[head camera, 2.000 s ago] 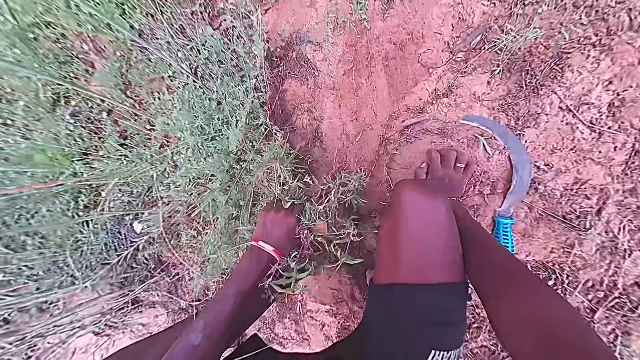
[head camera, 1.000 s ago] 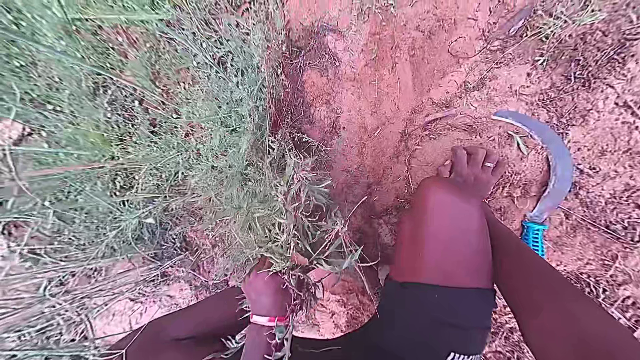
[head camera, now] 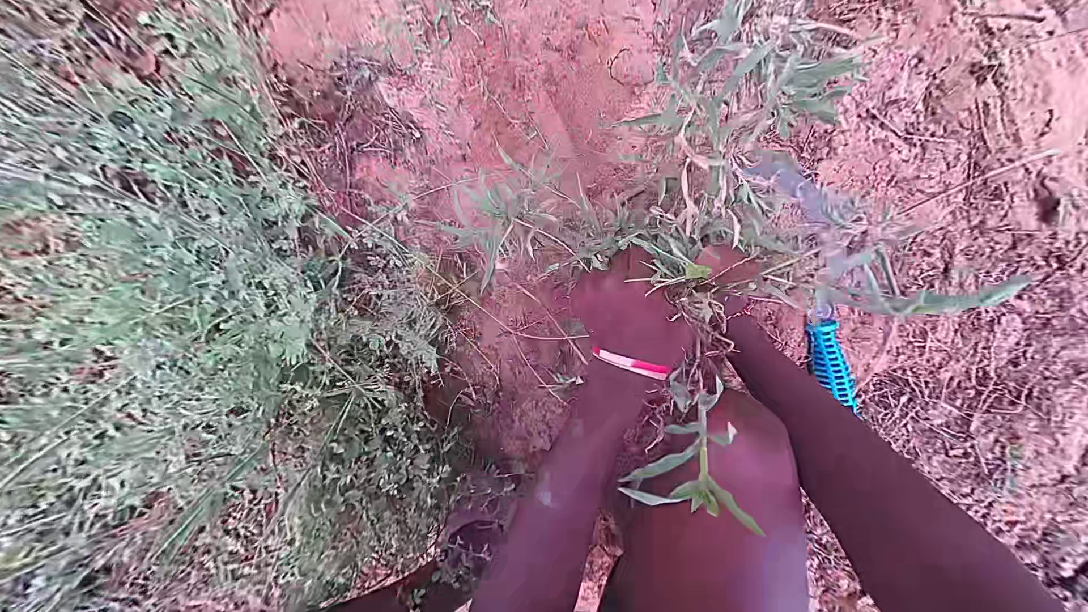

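Observation:
My left hand [head camera: 633, 310], with a red and white band at the wrist, grips a bunch of leafy weeds [head camera: 697, 229] over the knee. The stems spread up and to the right, and one leafy sprig hangs down over my thigh. My right hand [head camera: 729, 276] is beside it at the same bunch, largely hidden by leaves, so its grip cannot be told. A sickle lies on the soil to the right; its blue handle [head camera: 831, 365] shows plainly, while its curved blade [head camera: 790, 183] is partly behind the weeds.
Dense green weeds and grass [head camera: 212, 280] stand along the left side. Reddish bare soil [head camera: 527, 93] runs up the middle, with dry roots and twigs [head camera: 952, 382] scattered on the right. My bent knee [head camera: 722, 476] is below the hands.
My left hand has moved right with the weeds, from the edge of the growth to beside my right hand. The weeds now cover part of the sickle's blade.

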